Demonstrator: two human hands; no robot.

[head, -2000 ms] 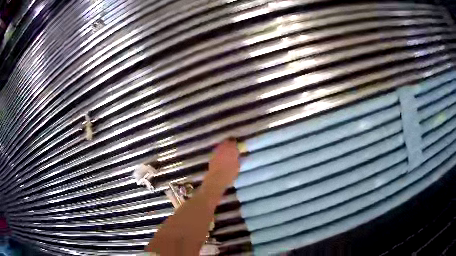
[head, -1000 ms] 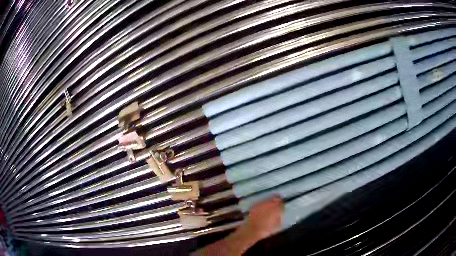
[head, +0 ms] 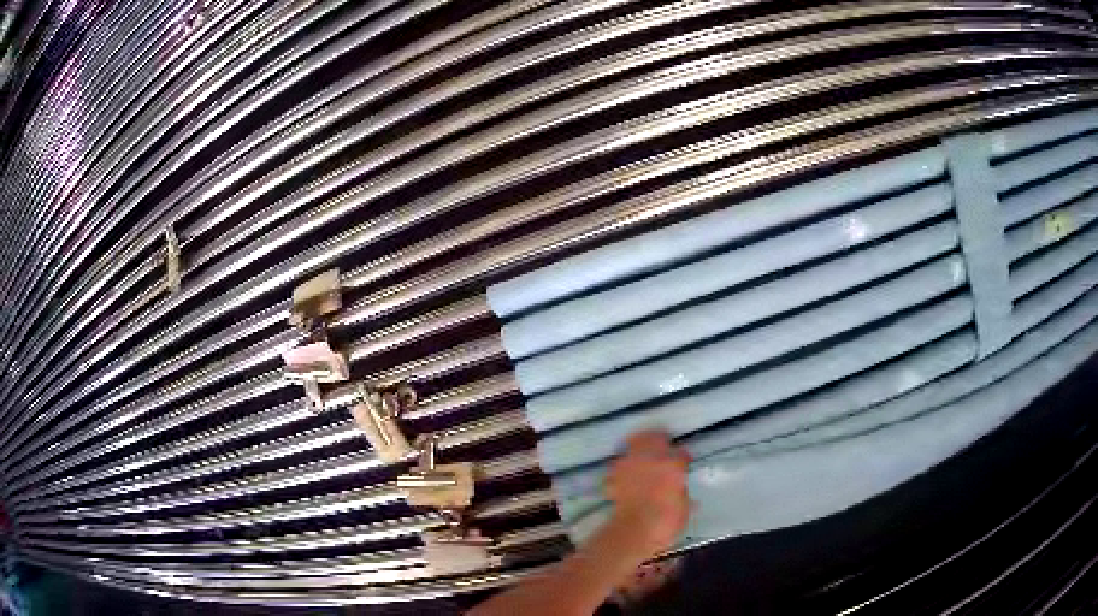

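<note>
A light blue fabric panel (head: 771,307) with a few small white marks lies over the metal slats, dipping between the bars. A narrow strap of the same blue (head: 981,247) crosses it at the right. My left hand (head: 650,481) is on the panel near its lower left part, coming from the bottom edge. It is blurred, and whether its fingers grip the cloth cannot be told. A small skin-toned patch shows below the cloth edge, too unclear to name. My right hand cannot be made out.
The slat rack (head: 397,169) of shiny parallel bars fills most of the view. Several metal clips with tan or pinkish pieces (head: 436,484) lie on the bars left of the cloth. Another small clip (head: 173,259) lies farther left. Dark space is at the lower right.
My left hand has moved from the panel's upper left corner down to its lower part, then slightly up and inward. The lower cloth edge now looks smoother and wider.
</note>
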